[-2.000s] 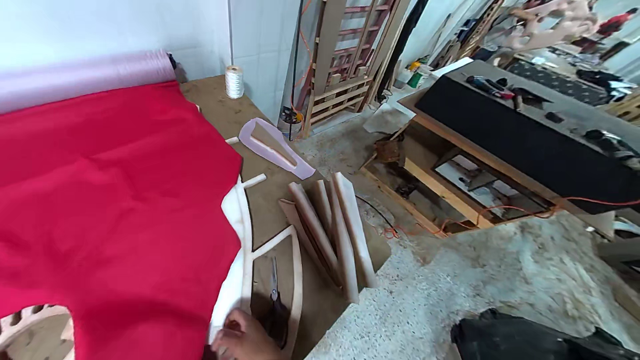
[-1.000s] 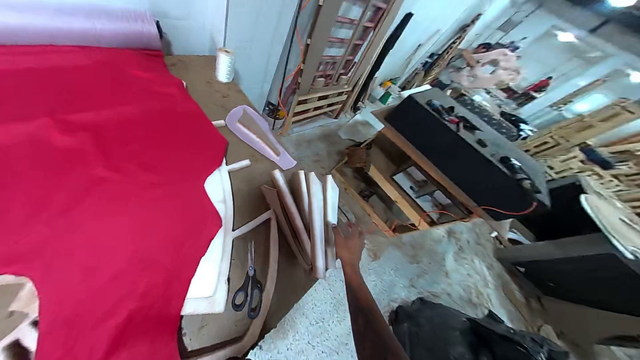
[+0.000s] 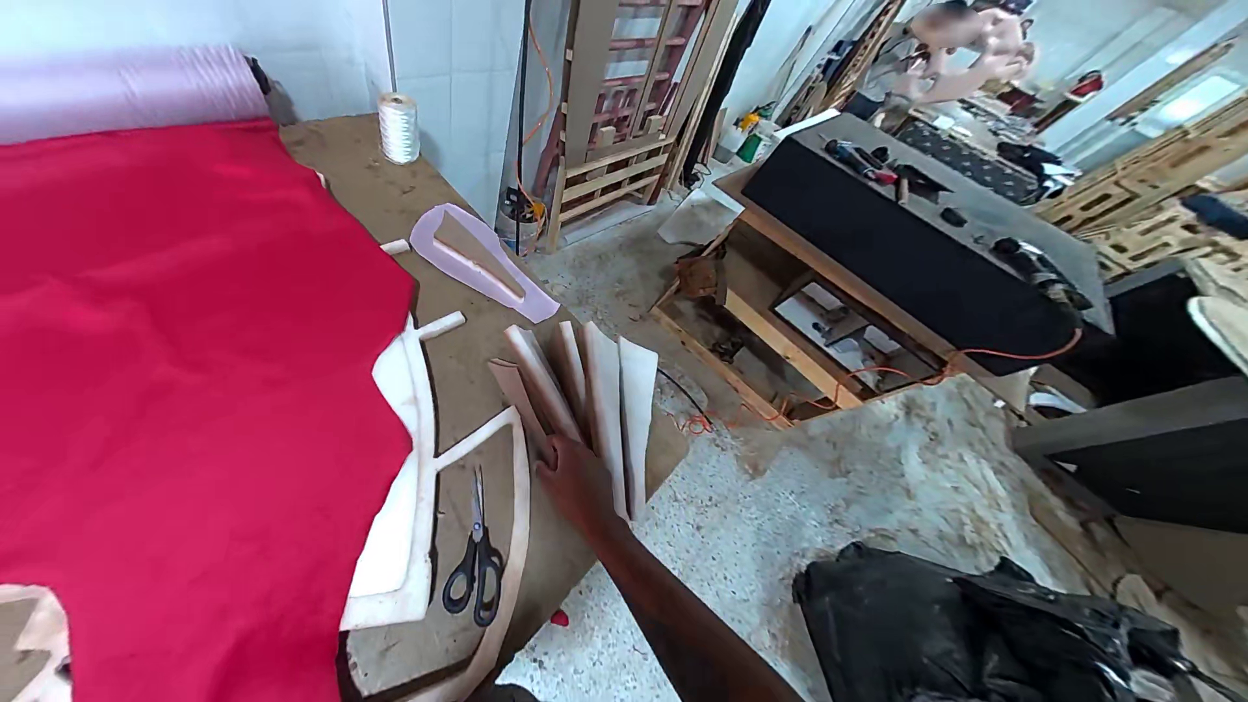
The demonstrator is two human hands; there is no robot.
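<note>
My right hand (image 3: 575, 478) grips the near part of a fanned stack of folded pale foam-backed strips (image 3: 604, 390) on the brown table. Left of it lie black-handled scissors (image 3: 477, 565), blades closed and pointing away, inside a curved pale strip (image 3: 520, 517). Red fabric (image 3: 195, 370) covers the table's left side, partly over white padding pieces (image 3: 395, 536). A lilac cut-out piece (image 3: 468, 263) lies beyond the stack, and a spool of white thread (image 3: 398, 129) stands at the far edge. My left hand is out of view.
A lilac fabric roll (image 3: 127, 93) lies at the back left. Wooden frames (image 3: 624, 175) lean by the wall. To the right stands a black-draped workbench (image 3: 877, 253) with tools on it. A black plastic bag (image 3: 955, 624) lies on the floor. A person (image 3: 941, 49) is far behind.
My right hand has moved from the right side of the strip stack to its near left part and now grips it. Two seconds ago a hand was by the scissors.
</note>
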